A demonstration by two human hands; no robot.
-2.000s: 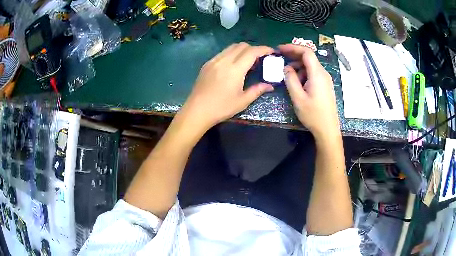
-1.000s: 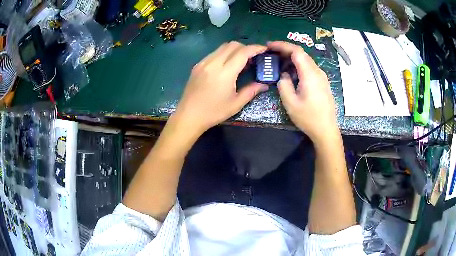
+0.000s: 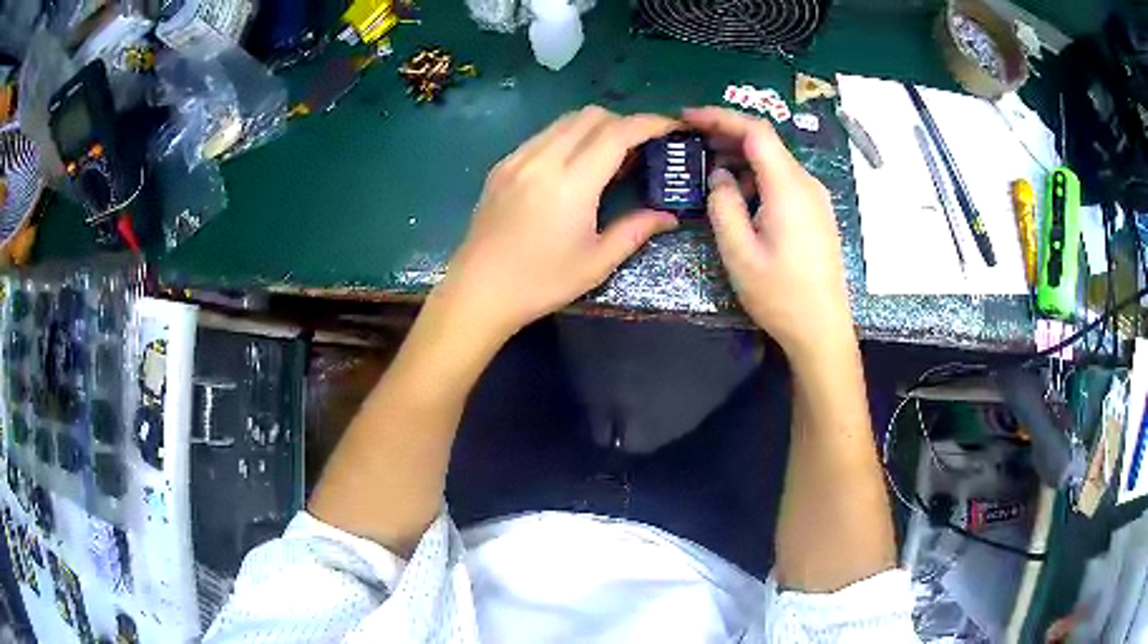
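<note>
A small smartwatch without a strap (image 3: pixel 676 174) is held just above the front part of the green bench. Its screen is dark with rows of white text lines. My left hand (image 3: pixel 554 214) grips its left side, with the thumb at the lower edge and the fingers at the top. My right hand (image 3: pixel 777 227) holds it from the right, with the index finger at the top and the thumb at the right edge. The fingers hide parts of the watch's edges, and the side button cannot be made out.
White paper (image 3: pixel 881 239) lies right of my hands with tweezers (image 3: pixel 938 189) and a black pen-like tool (image 3: pixel 957 189). A green-handled tool (image 3: pixel 1059 242) and a yellow marker (image 3: pixel 1025 227) lie beside it. A multimeter (image 3: pixel 86 138) stands left. A black spiral grille (image 3: pixel 730 18) is at the back.
The screen went from a white fill to white bars on blue, and now shows thinner white text lines on a dark ground. Both hands keep their hold.
</note>
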